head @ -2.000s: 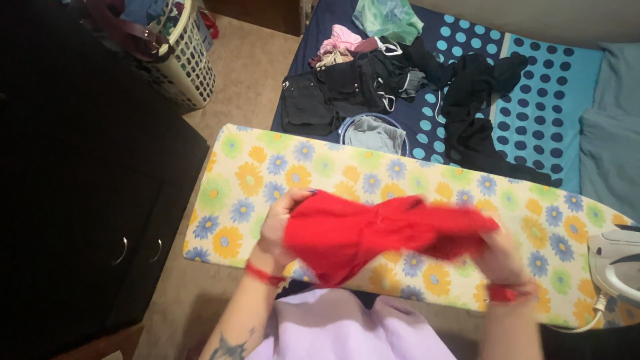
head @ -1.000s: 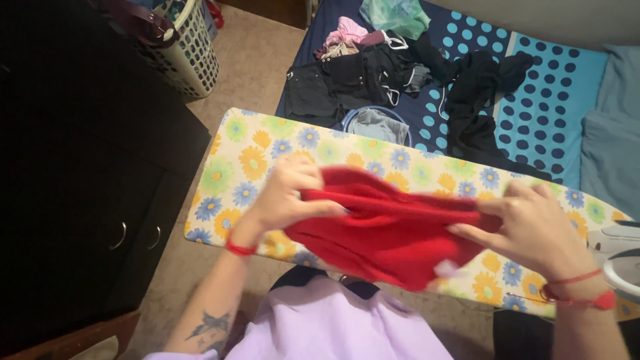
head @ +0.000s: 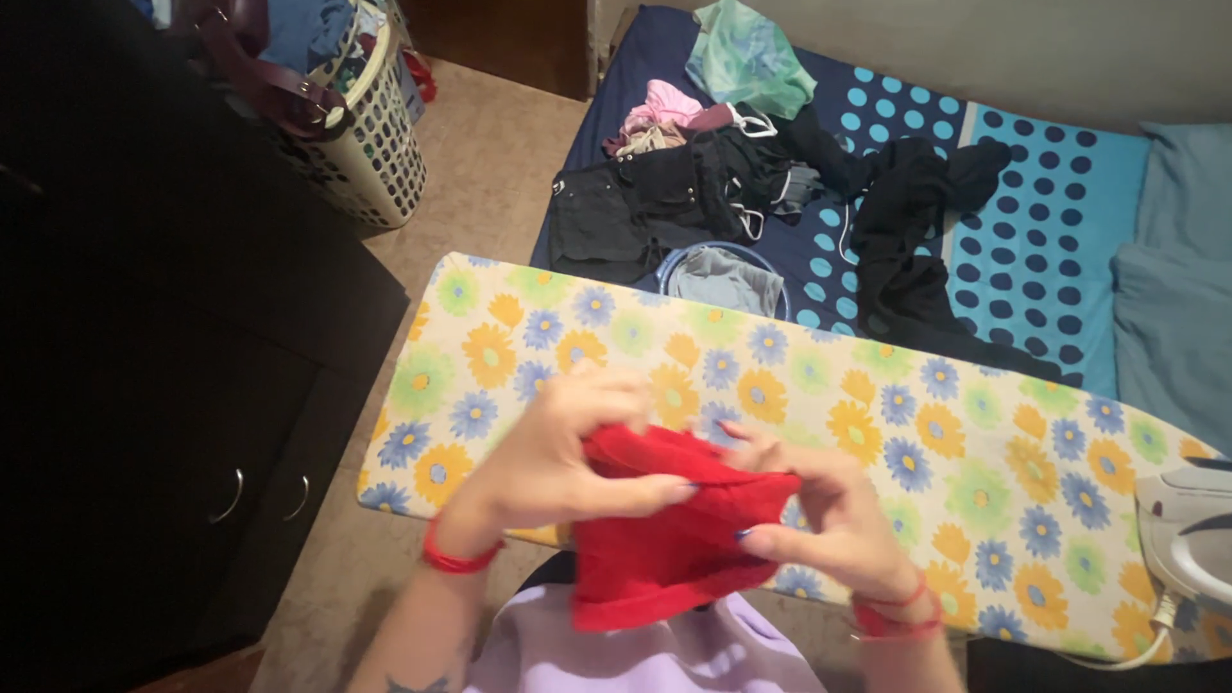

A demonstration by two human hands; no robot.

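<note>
A red cloth garment [head: 674,539] hangs between my two hands, above the near edge of the flower-patterned ironing board [head: 616,327]. My left hand [head: 568,462] grips its upper left side, thumb in front and fingers behind. With thumb and fingers, my right hand [head: 828,510] holds the upper right side; it is slightly blurred. The cloth looks folded or bunched along its top, and its lower edge hangs over my lap. A clothes iron [head: 1189,529] with a white cord rests on the board's right end.
Beyond the board, a bed holds black garments [head: 674,192], a blue-rimmed basin [head: 784,298] with grey cloth, a green plastic bag [head: 751,63] and grey-blue pillows [head: 1174,289]. A laundry basket [head: 385,144] stands back left. A dark cabinet [head: 192,385] lines the left side.
My hands have come closer together. The red garment, stretched wide between them a second ago, is now narrower and hangs down.
</note>
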